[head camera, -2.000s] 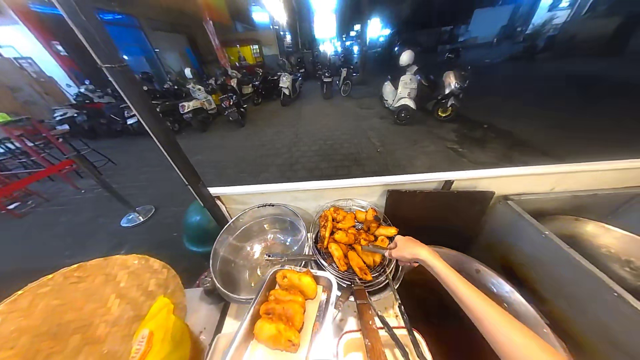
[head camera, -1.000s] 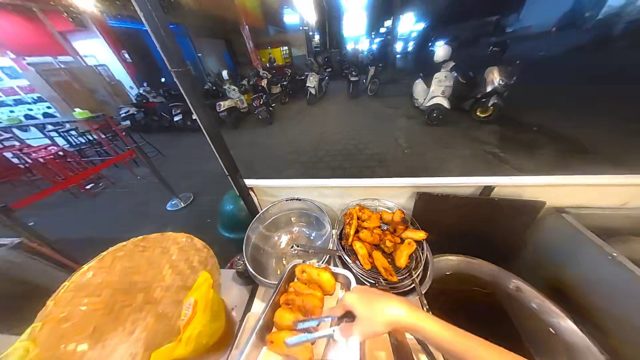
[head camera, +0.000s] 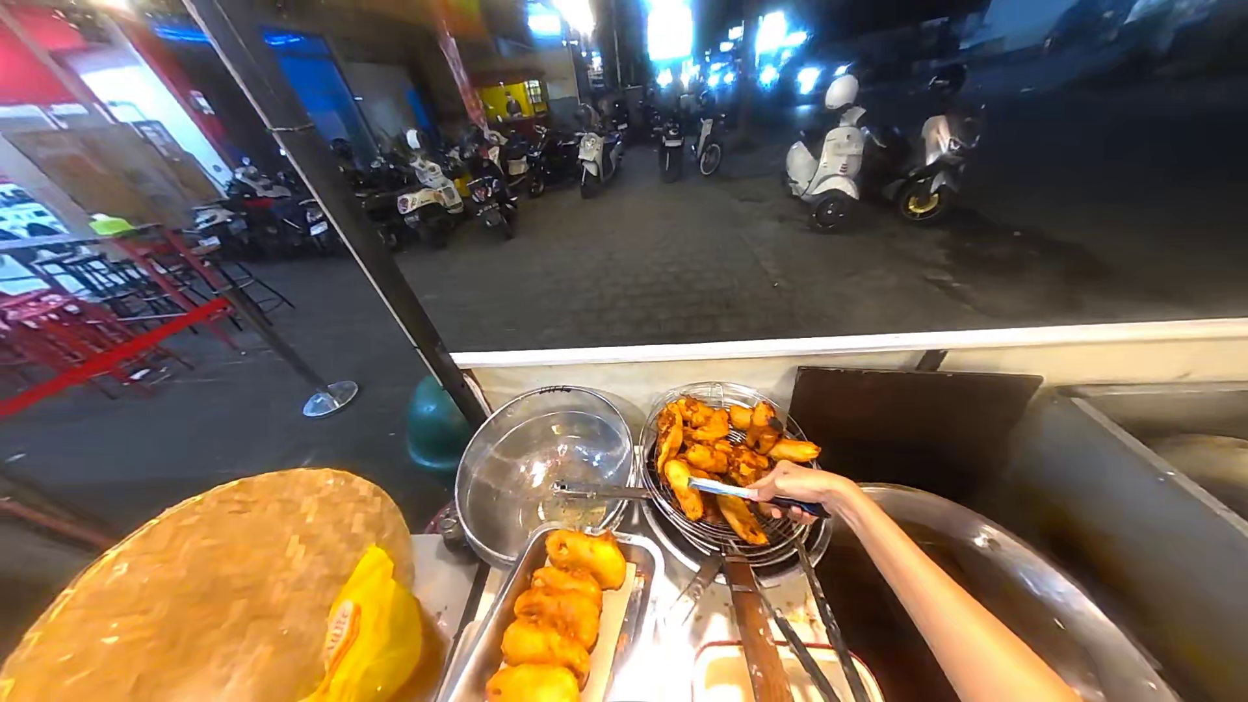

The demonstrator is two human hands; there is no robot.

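Observation:
My right hand (head camera: pixel 792 487) is shut on metal tongs (head camera: pixel 723 487) with a dark handle. The tongs' tip touches a fried piece (head camera: pixel 683 489) at the left front of the wire strainer (head camera: pixel 717 531), which holds a heap of browned fried pieces. Left and nearer stands a metal tray (head camera: pixel 648 565) with several golden fried pieces (head camera: pixel 561 614) in a row on paper. A shiny metal bowl (head camera: pixel 546 468) is behind the tray, left of the strainer. My left hand is out of the frame.
A large metal pan (head camera: pixel 985 541) of dark liquid lies under my right forearm. Long strainer handles (head camera: pixel 756 624) reach toward me. On the left are a round woven bamboo tray (head camera: pixel 224 575) and a yellow plastic bag (head camera: pixel 375 629). A dark pole (head camera: pixel 341 214) and white ledge (head camera: pixel 829 341) border the stall.
My right hand and the tongs have moved from over the metal tray to the strainer, farther away and to the right.

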